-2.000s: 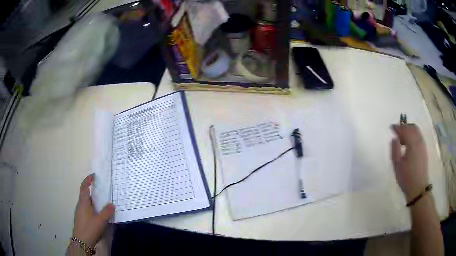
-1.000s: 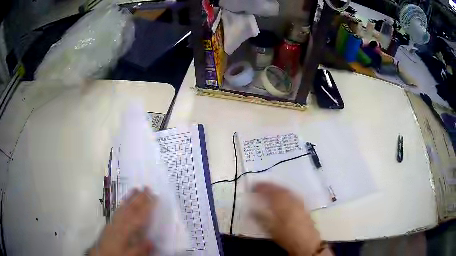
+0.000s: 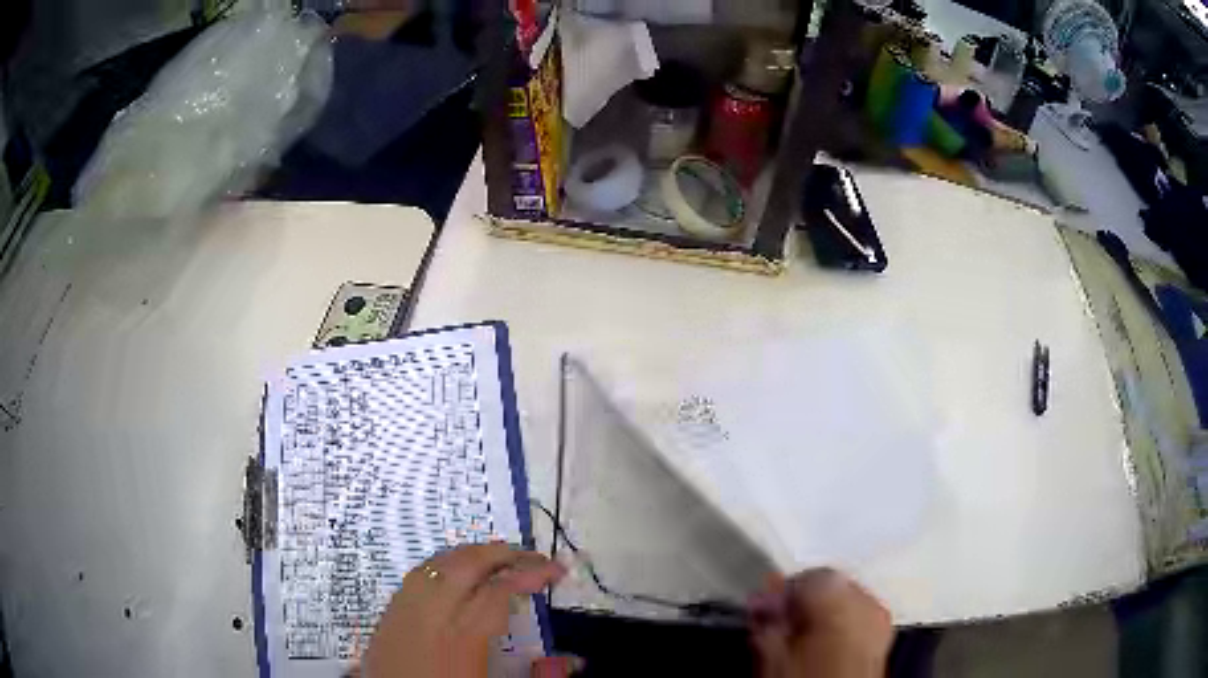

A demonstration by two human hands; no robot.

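The clipboard with a printed record form (image 3: 384, 490) lies on the white desk, its metal clip at the left edge. My left hand (image 3: 470, 603) is over its lower right part, fingers spread, with a thin black cord beside the fingertips. A white notebook (image 3: 848, 437) lies to the right. My right hand (image 3: 821, 623) grips its lower edge, and a page is lifted and folded over diagonally. The notebook's handwriting shows only as a small faint patch. The cord runs down to a dark, blurred item at the desk's front edge.
An open organizer box (image 3: 636, 245) with tape rolls stands at the back. A black phone (image 3: 844, 219) lies right of it. Small dark snips (image 3: 1040, 378) lie at the right. A clear plastic bag (image 3: 205, 113) is at the back left. A greenish card (image 3: 360, 313) sits behind the clipboard.
The clipboard's raised sheet has come down flat. My right hand has moved down and taken hold of the notebook page. The pen and cord have left the notebook's top. My left hand has moved right.
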